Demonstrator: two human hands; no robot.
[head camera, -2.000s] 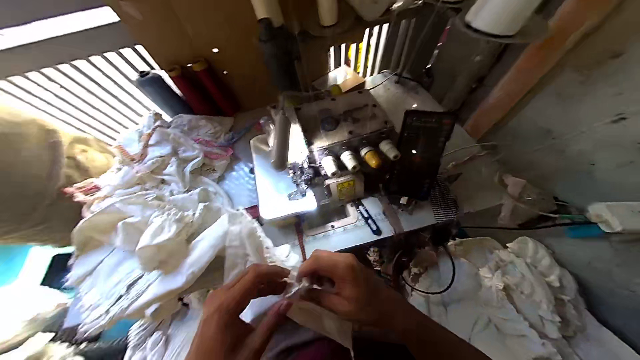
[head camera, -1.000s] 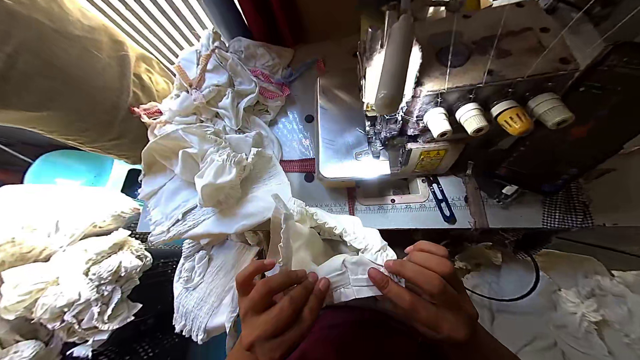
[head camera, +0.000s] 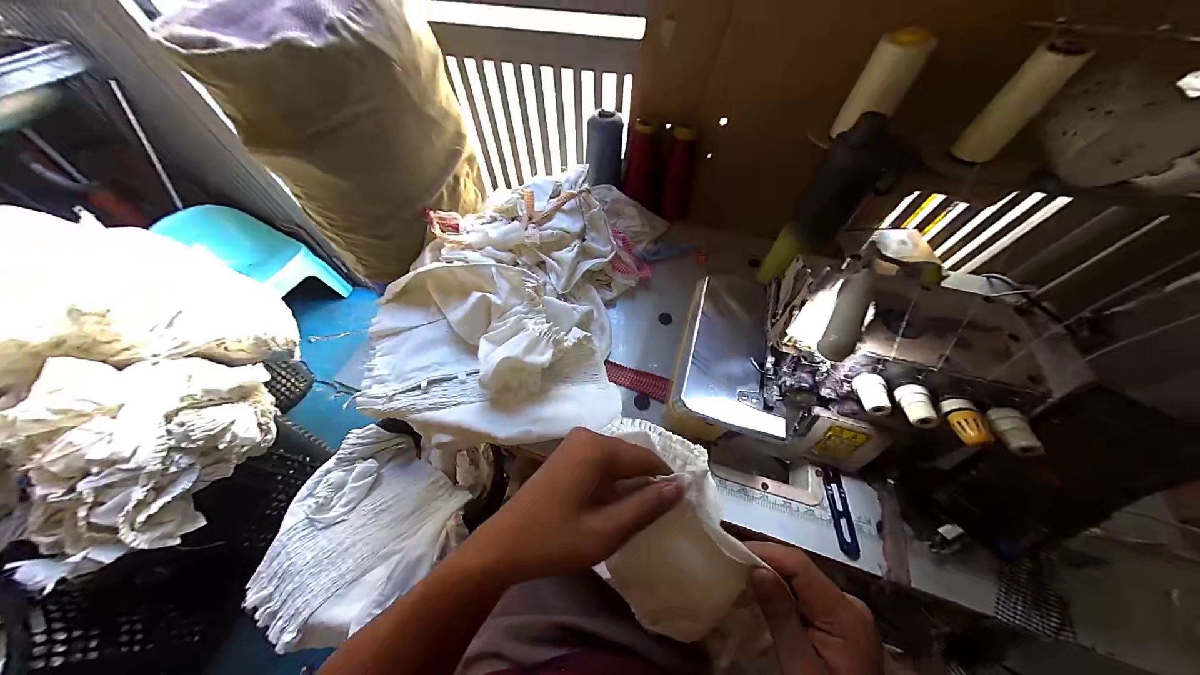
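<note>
A small white gathered fabric piece (head camera: 680, 562) hangs between my two hands, just in front of an overlock sewing machine (head camera: 900, 347). My left hand (head camera: 600, 502) pinches its upper left part near the elastic-like ruffled edge. Lower and to the right, my right hand (head camera: 816, 614) grips the other edge between thumb and fingers. To the left of my hands, a heap of white gathered cloth (head camera: 506, 356) covers part of the machine table, and another shirred white piece (head camera: 366, 534) hangs down at its front edge.
A black plastic crate (head camera: 103, 609) with crumpled white cloth (head camera: 141, 441) stands at left, near a turquoise plastic stool (head camera: 248, 246). Behind are a large cloth sack (head camera: 337, 141) and thread cones (head camera: 642, 164). Cream thread cones (head camera: 886, 80) stand over the machine. A dark slotted piece (head camera: 841, 516) lies on the table's front.
The cloth, earlier stretched level between both hands, now hangs open at a slant. My left hand is now higher than my right. The view has swung widely.
</note>
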